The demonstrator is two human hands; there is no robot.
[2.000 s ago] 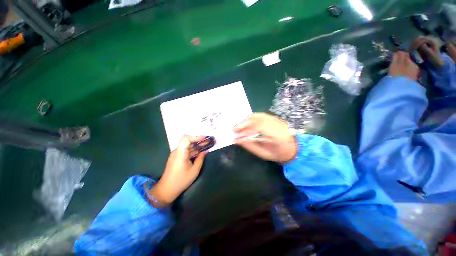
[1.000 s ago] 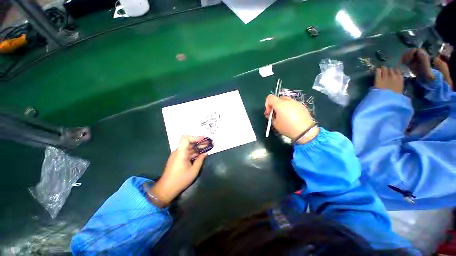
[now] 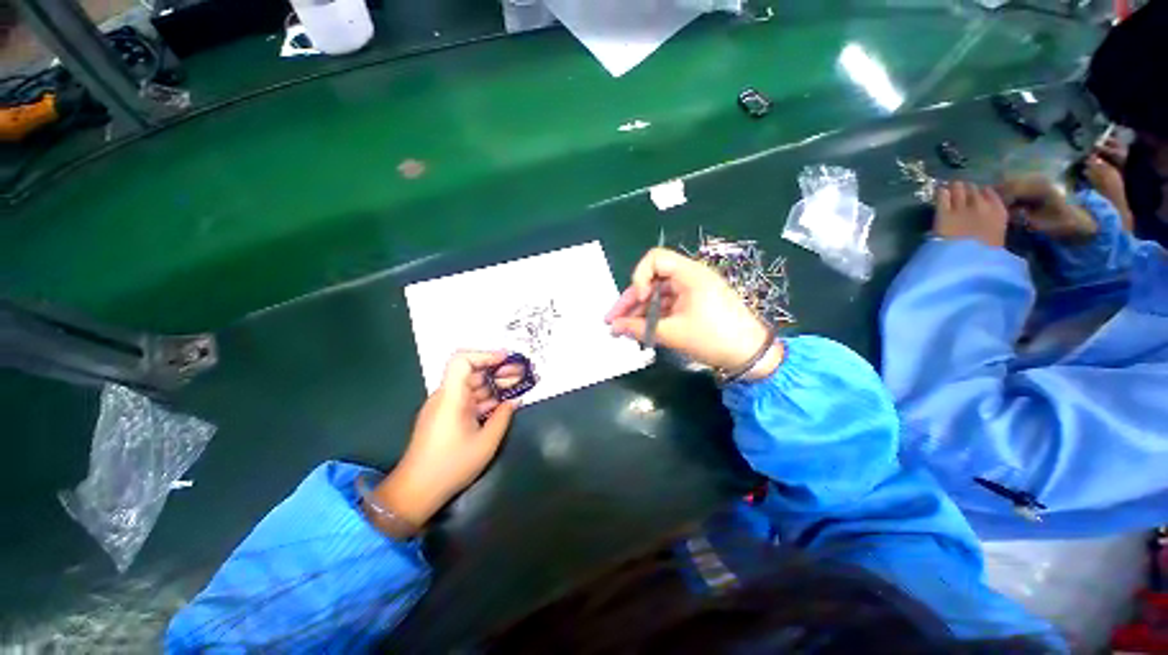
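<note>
My left hand (image 3: 457, 420) holds a dark ring housing (image 3: 511, 376) with an open centre, between thumb and fingers, over the lower edge of a white paper sheet (image 3: 468, 297). Several small thin pins (image 3: 532, 323) lie scattered on the sheet. My right hand (image 3: 692, 311) is at the sheet's right edge and holds a slim tool (image 3: 655, 311), pointing roughly up and down. Whether a pin is between my right fingertips is too small to tell. A loose pin pile (image 3: 756, 271) lies just behind my right hand, partly hidden by it.
Crumpled clear bags lie at left (image 3: 135, 467) and right (image 3: 830, 220). A metal arm (image 3: 96, 358) juts in from the left. Beyond is the green belt (image 3: 487, 122) with a small housing (image 3: 754, 102). A white scrap (image 3: 667, 195) lies near its edge. Another person's blue sleeves (image 3: 973, 346) are at right.
My right hand went from the sheet to the pin pile, then came back left to the sheet's edge with the tool. My left hand still holds the housing. The housing on the belt has shifted left.
</note>
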